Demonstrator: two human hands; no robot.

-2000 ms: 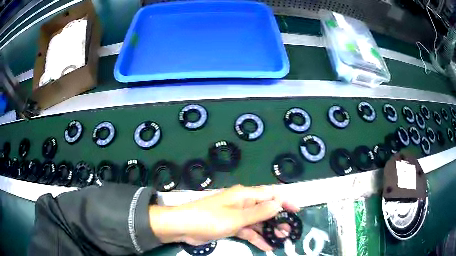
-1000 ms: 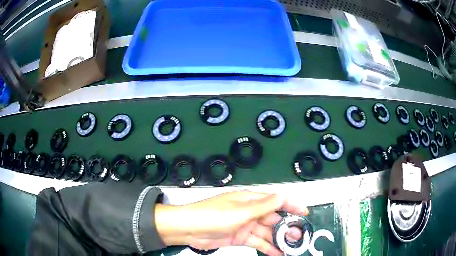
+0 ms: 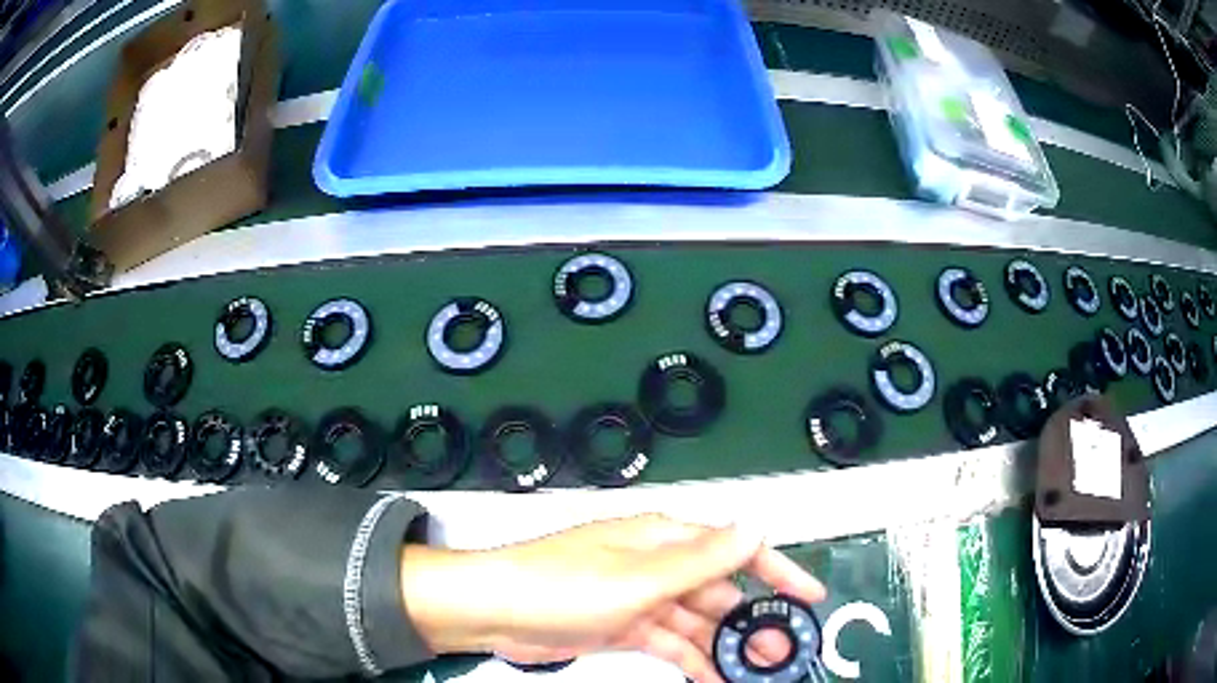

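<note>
My left hand (image 3: 601, 594) reaches in from the left, bare, with a dark grey sleeve. Its thumb and fingers hold a black ring part (image 3: 769, 642) by the rim near the bottom edge. The ring has white marks at its top and pale segments around the hole. Thin tips, perhaps of tweezers (image 3: 818, 667), touch its lower right side at the picture's edge. My right hand is not in view. One white C-shaped pad (image 3: 856, 636) lies just right of the ring. A dark disc edge (image 3: 538, 660) shows under my left wrist.
Black rings (image 3: 427, 446), several with pale bands (image 3: 745, 316), lie on the green belt (image 3: 534, 380). Beyond are a blue tray (image 3: 554, 180), clear box (image 3: 968, 120) and cardboard box (image 3: 200, 220). At right are a clear strip (image 3: 972, 600), metal dish (image 3: 1094, 580) and brown block (image 3: 1068, 460).
A white C-shaped piece that lay over the held ring is no longer distinct; pale segments show there. The loose white pieces beside the ring now show as one. The belt rings have shifted slightly right.
</note>
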